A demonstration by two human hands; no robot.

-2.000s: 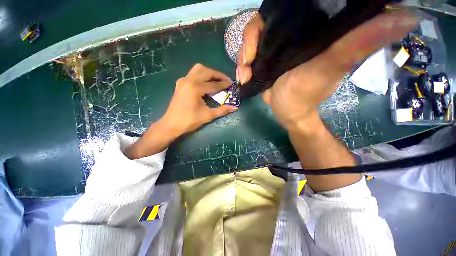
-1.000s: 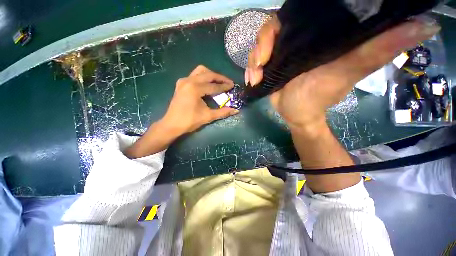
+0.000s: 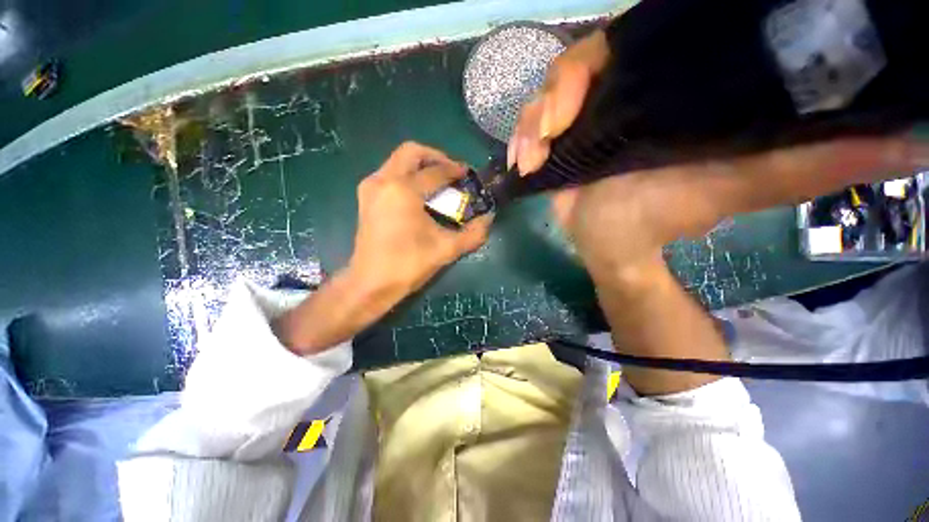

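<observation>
My left hand (image 3: pixel 392 229) grips a small black electronic unit (image 3: pixel 475 196) with a white block and a thin yellow strip on its left side. My right hand (image 3: pixel 637 209) is wrapped around a large black electric screwdriver (image 3: pixel 703 87) with a pale label. The screwdriver slants down to the left, and its narrow end is at the unit. Whether the bit touches a screw is hidden. The fingertips of my right hand are close beside the unit.
A round grey speckled disc (image 3: pixel 512 80) lies behind my right fingers. A parts tray (image 3: pixel 837 249) with several units is at the right, partly covered by my forearm. A black cord (image 3: pixel 774 369) crosses near my lap. Another unit (image 3: pixel 42 80) lies beyond the pale rail (image 3: pixel 255 59).
The screwdriver's thick end has swung right and nearer the camera, covering more of the tray. My left hand has tilted the unit, and its fingers have curled more around it. More of the disc shows.
</observation>
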